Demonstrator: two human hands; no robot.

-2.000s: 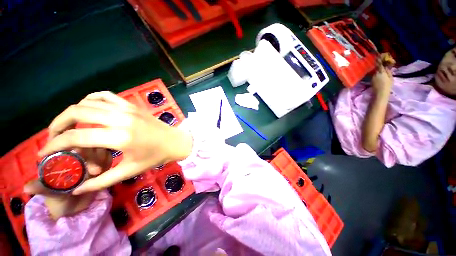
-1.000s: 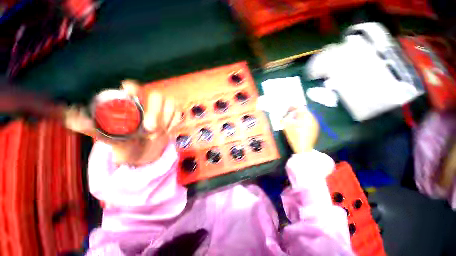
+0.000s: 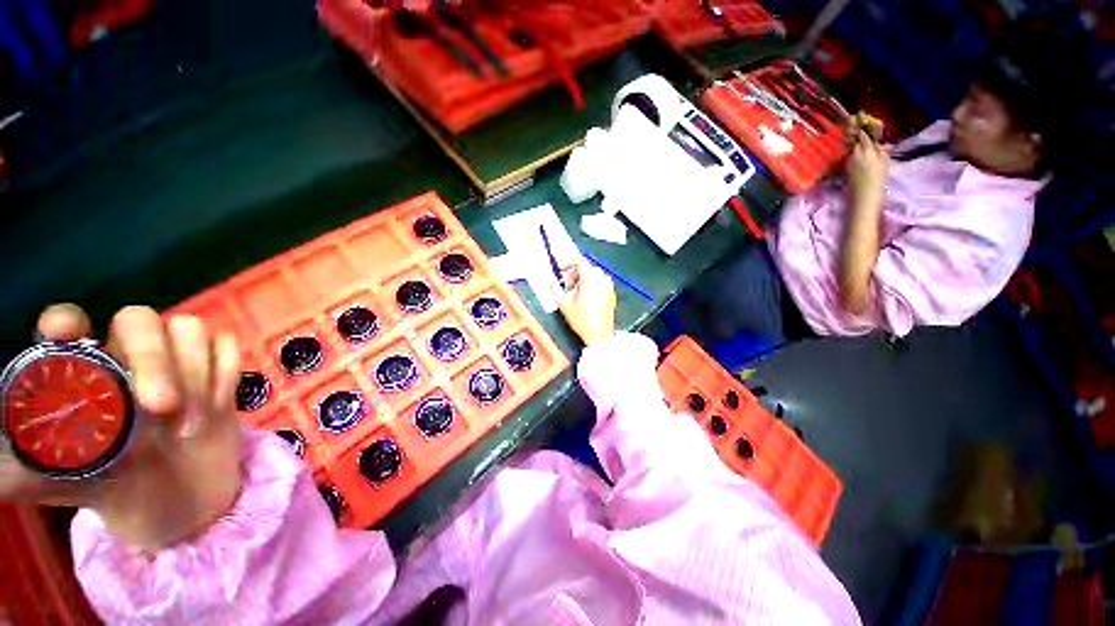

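My left hand [image 3: 171,440] holds a watch head [image 3: 66,408] by its edge at the far left of the view, its red dial and thin hands facing the camera. My right hand [image 3: 589,303] is over the white paper sheet [image 3: 528,242], its fingertips at the lower end of a dark slim tool [image 3: 549,251]; whether they grip it is hard to tell. The orange-red watch tray [image 3: 294,284] lies between my hands, with black watch heads in many pockets and several empty pockets in its back row.
A blue stick [image 3: 619,276] lies right of the paper. Behind are crumpled white tissue [image 3: 604,228] and a white benchtop machine [image 3: 673,184]. Another tray [image 3: 783,471] is at lower right. A person in pink [image 3: 911,245] sits at right. More red trays [image 3: 489,92] are at the back.
My right hand has moved from the watch head to the dark tool on the paper. My left hand still holds the watch head, now at the left edge. The view has shifted.
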